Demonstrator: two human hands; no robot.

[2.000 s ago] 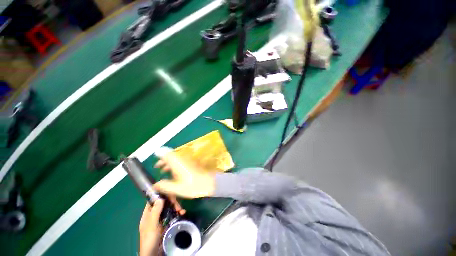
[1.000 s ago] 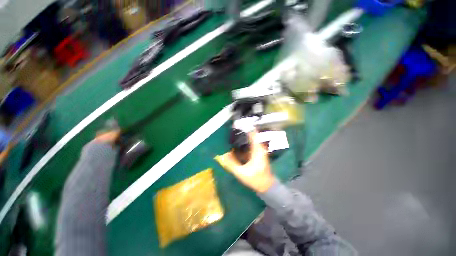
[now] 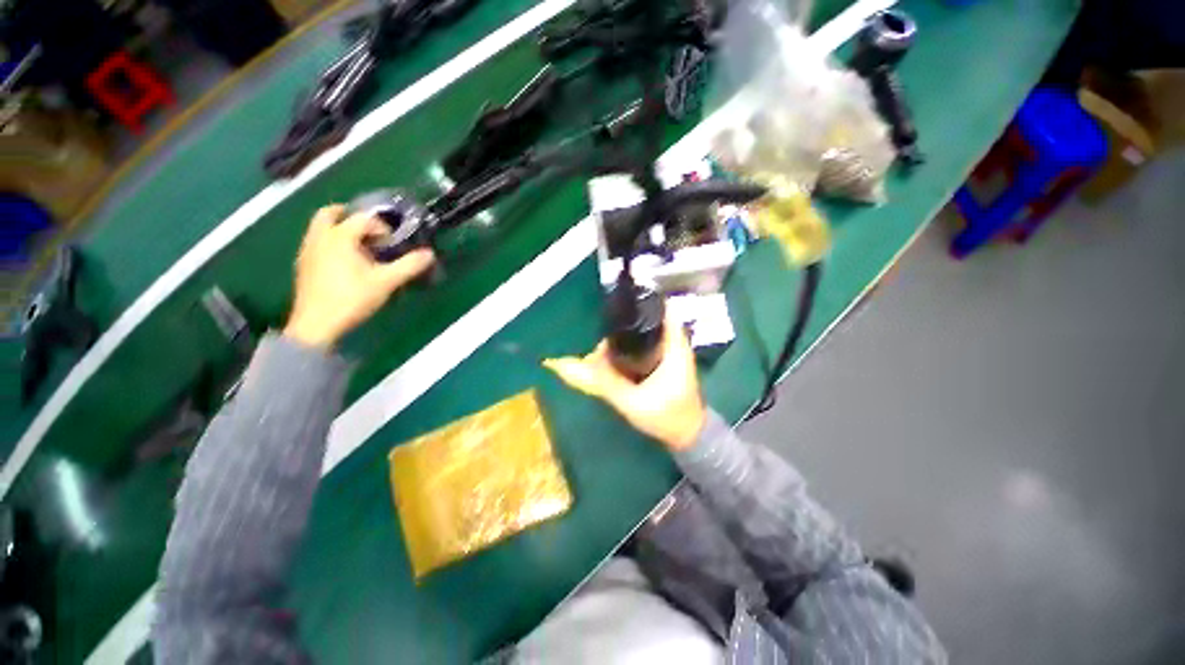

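Observation:
My left hand (image 3: 341, 276) is over the green conveyor belt, its fingers around the round head of a black hair dryer unit (image 3: 406, 224), whose slim handle points up and right. My right hand (image 3: 656, 390) is around the lower part of the black electric screwdriver (image 3: 636, 312), upright in front of the white screw feeder (image 3: 702, 266). The driver's tip is hidden by the hand. The amber work pad (image 3: 481, 482) lies on the green bench below and between my hands, with nothing on it.
More black units with cords (image 3: 341, 98) lie on the belt and beyond it. A clear plastic bag (image 3: 832, 130) and another black unit (image 3: 889, 81) are beyond the feeder. A dark cable (image 3: 802, 325) hangs at the bench's right edge. A blue stool (image 3: 1040, 156) stands at right.
The unit held over the bench two seconds ago is gone from there. My left hand has moved out over the belt to a unit's head. My right hand has moved to the screwdriver.

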